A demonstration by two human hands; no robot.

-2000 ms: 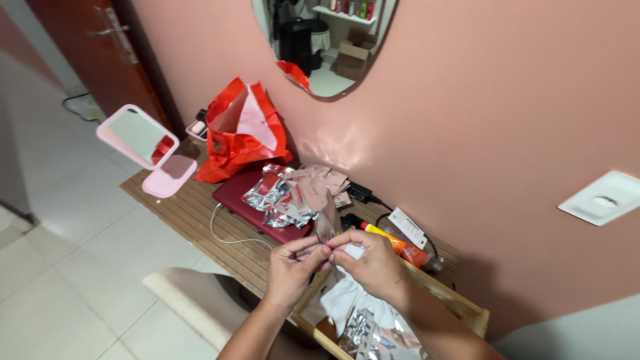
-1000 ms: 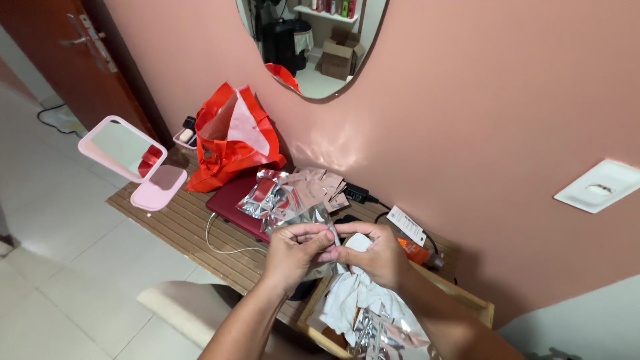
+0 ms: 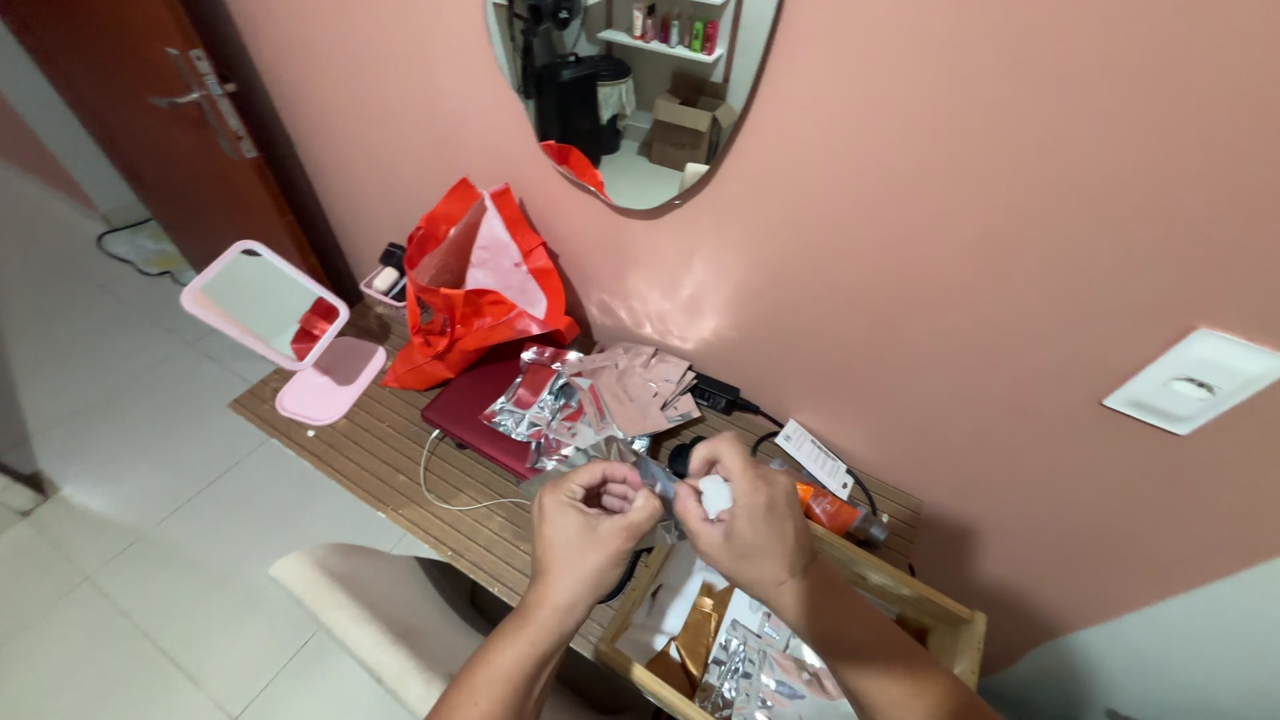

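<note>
Between my hands is a silvery plastic packet, above the near edge of the slatted wooden table. My left hand pinches its left side between thumb and fingers. My right hand grips the other side and also has a small white wad in its fingers. Just beyond lie silver foil packets and pink packets, partly on a dark red laptop. Below my right hand, an open wooden drawer holds more silver packets and a gold-coloured wrapper.
A red bag stands by the wall, beside a pink folding mirror. An orange tube, a black power adapter and a white tag lie along the back. A pale chair stands at the near side. A white cable crosses the table.
The white cloth-like material that spilled over the drawer a second ago no longer lies there; a white wad now shows in my right hand. My hands have moved slightly apart.
</note>
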